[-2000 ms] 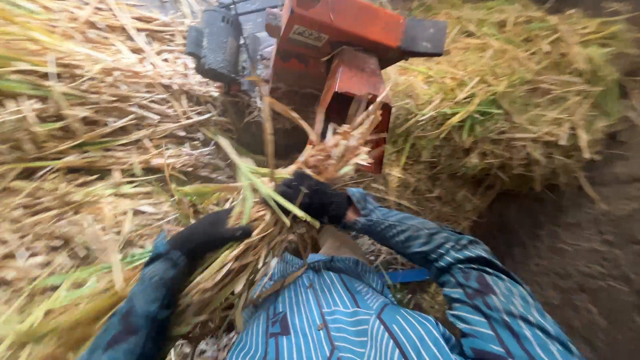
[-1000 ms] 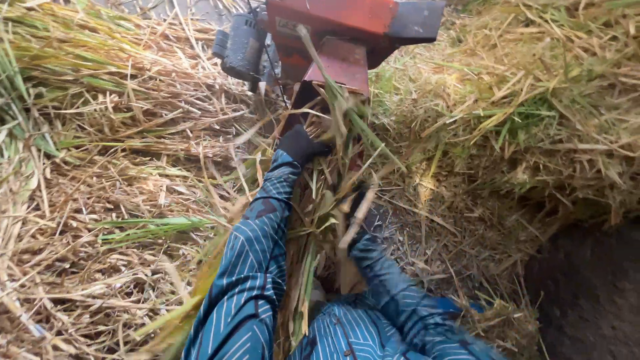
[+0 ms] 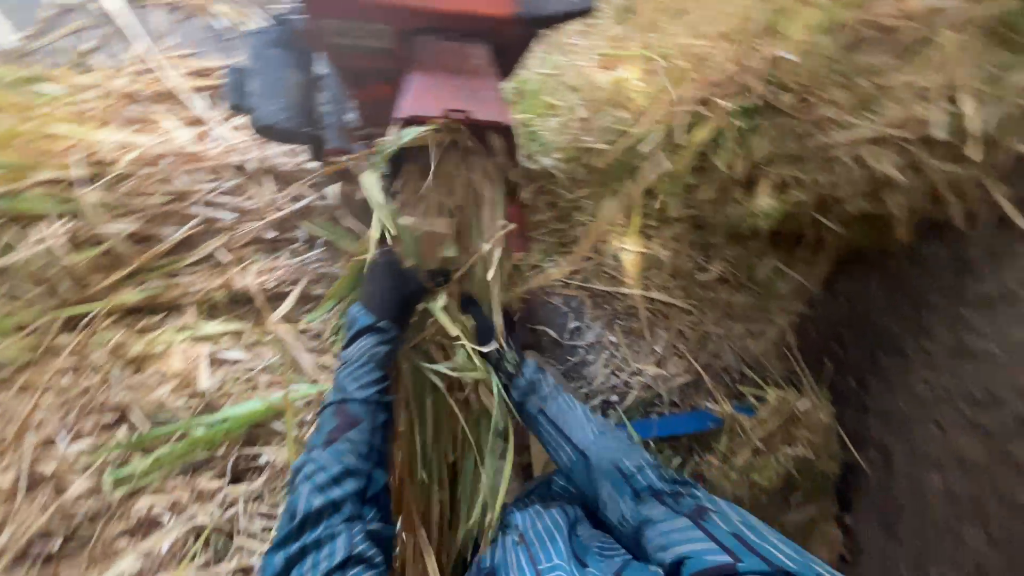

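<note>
A bundle of long dry and green stalks runs from my body up into the feed chute of a red and orange machine, likely a chopper. My left hand, in a dark glove, grips the bundle's left side just below the chute. On its right side is my right hand, also in a dark glove and partly covered by leaves, closed around the stalks. The bundle's upper end lies in the chute mouth under the red cover. Motion blur softens the fingers of both hands.
A grey motor is on the machine's left side. Loose straw covers the ground to the left, and a high heap of stalks stands at the right. A blue strip lies right of my right forearm, near bare dark soil.
Two seconds ago the bundle lay across my body at the left; now it is lined up with the chute, its upper end inside. Both hands are side by side on it below the mouth.
</note>
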